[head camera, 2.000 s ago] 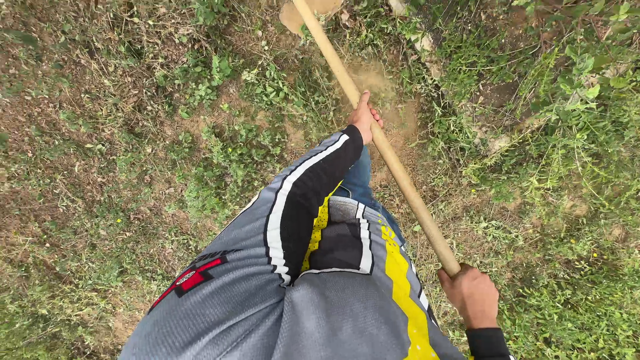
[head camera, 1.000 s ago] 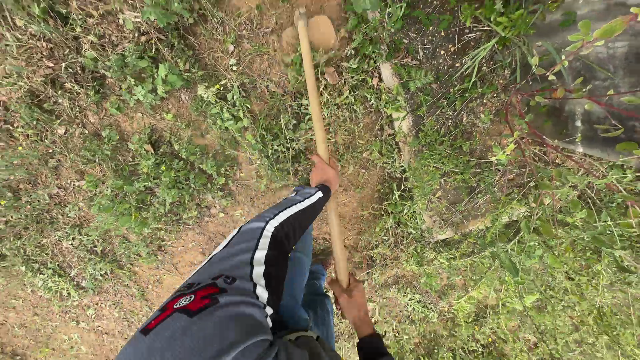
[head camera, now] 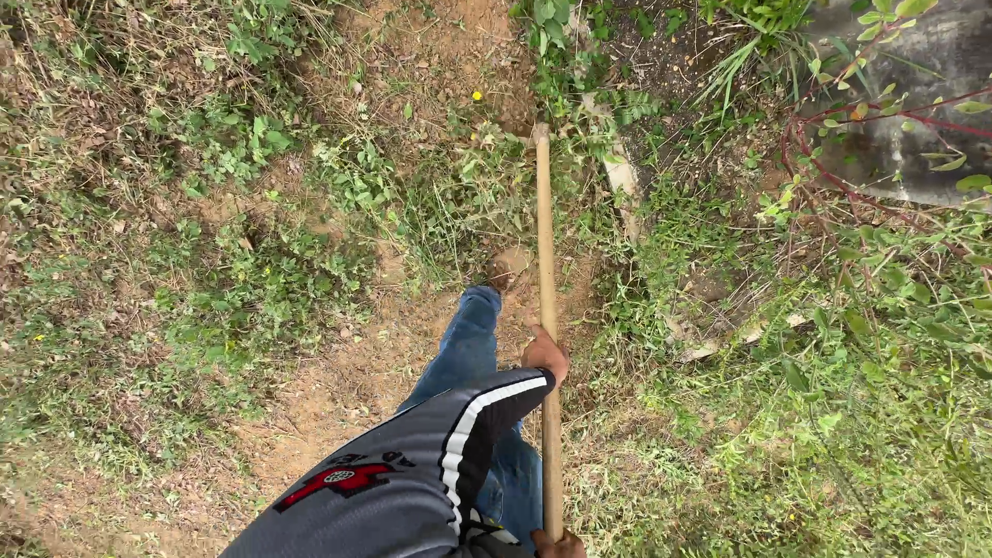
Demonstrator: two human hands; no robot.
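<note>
A long wooden tool handle [head camera: 545,248] runs nearly upright through the middle of the head view. My left hand [head camera: 545,356] is closed around its lower middle, with the striped sleeve reaching in from the lower left. Close to the handle's bottom end, my right hand [head camera: 558,545] grips it at the lower edge of the view, partly cut off. The far end of the handle meets weeds and soil; the tool's head is mostly hidden there, so its kind cannot be told.
Green weeds [head camera: 263,271] and dry stalks cover much of the brown soil [head camera: 449,46]. Right of the handle lies a pale concrete edging [head camera: 622,182]. A grey slab [head camera: 914,93] and red-stemmed branches [head camera: 845,186] stand at the upper right. My jeans-clad legs [head camera: 465,341] are below.
The handle has swung from a slant to nearly upright, with both hands still on it. Its far end, by a rounded tan shape one second ago, now sits among weeds. The view has shifted.
</note>
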